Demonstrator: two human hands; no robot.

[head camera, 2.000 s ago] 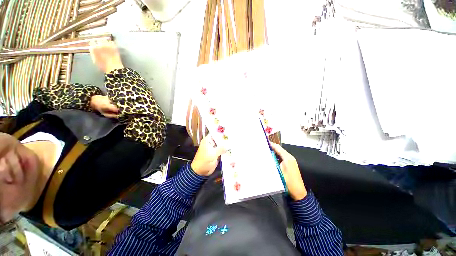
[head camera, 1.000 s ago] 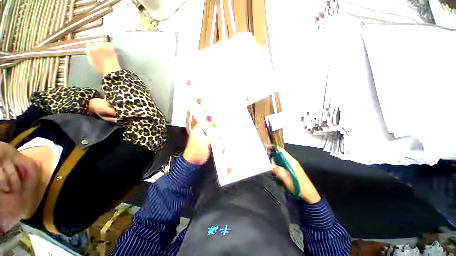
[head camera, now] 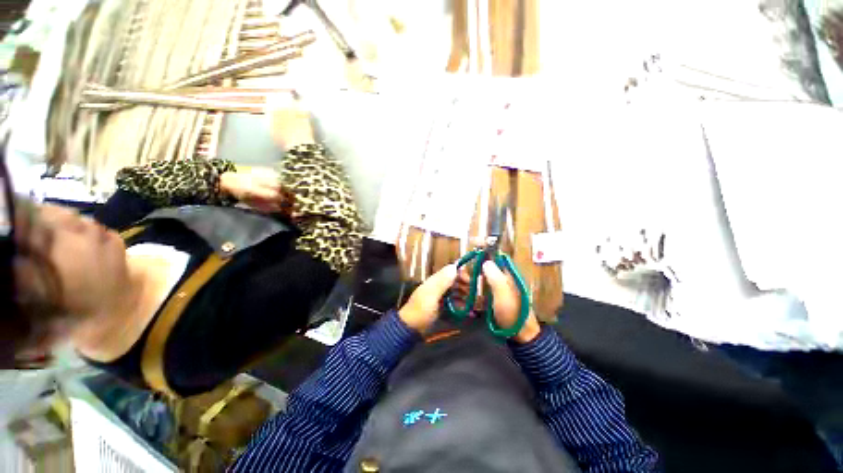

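Scissors with green loop handles (head camera: 523,294) are in front of my apron, their dark blades pointing away from me. My right hand (head camera: 508,297) holds them, at the right loop. My left hand (head camera: 431,297) is close beside the left loop, fingers bent; whether it grips anything is hidden. The white printed sheet (head camera: 448,148) with small red marks lies beyond the hands, over brown strips. A small white label with a red mark (head camera: 547,247) lies on the strips to the right of the blades.
Long brown leather strips (head camera: 527,199) lie under the sheet and run away from me. A coworker in leopard-print sleeves (head camera: 319,199) works close on my left at a grey board (head camera: 250,137), with rows of striped strips (head camera: 139,139) beyond. White sheeting (head camera: 772,185) covers the table right.
My left hand has let go of the sheet, which now lies on the strips. The scissors have turned upright and moved left, between both hands. The view has swung left.
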